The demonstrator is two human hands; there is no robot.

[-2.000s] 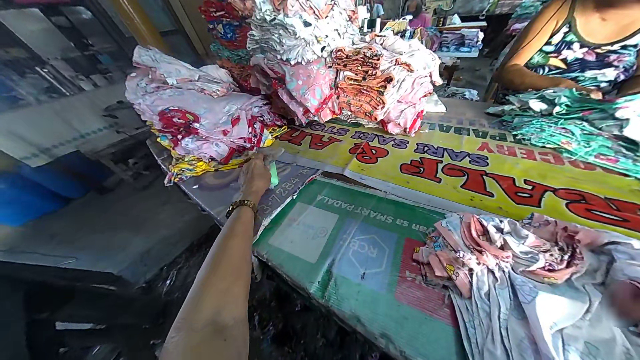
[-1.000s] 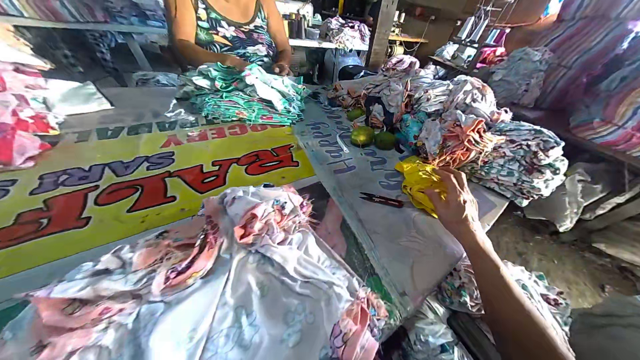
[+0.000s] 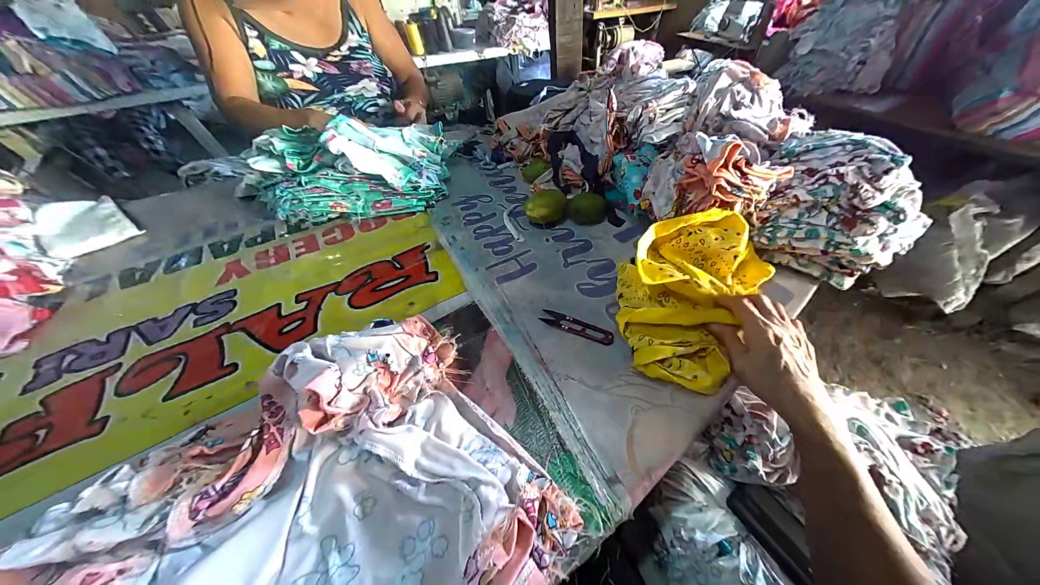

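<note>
My right hand (image 3: 768, 349) grips the lower right part of a yellow patterned cloth (image 3: 682, 309) on the tabletop's right side, near the edge. Just left of the cloth lies a pair of thread snips (image 3: 577, 327), dark with pointed blades. A loose heap of white and pink printed fabric (image 3: 390, 471) with frayed edges fills the near left of the table. My left hand is out of view.
Behind the yellow cloth are bundled printed fabrics (image 3: 841, 203) and several green fruits (image 3: 546, 208). Across the table, a person's hands rest at a stack of green printed fabric (image 3: 349, 175). More fabric (image 3: 877, 455) lies below the table's right edge.
The view has swung right since the oldest frame. Since one second ago, the yellow cloth has spread wider and stands higher under my right hand.
</note>
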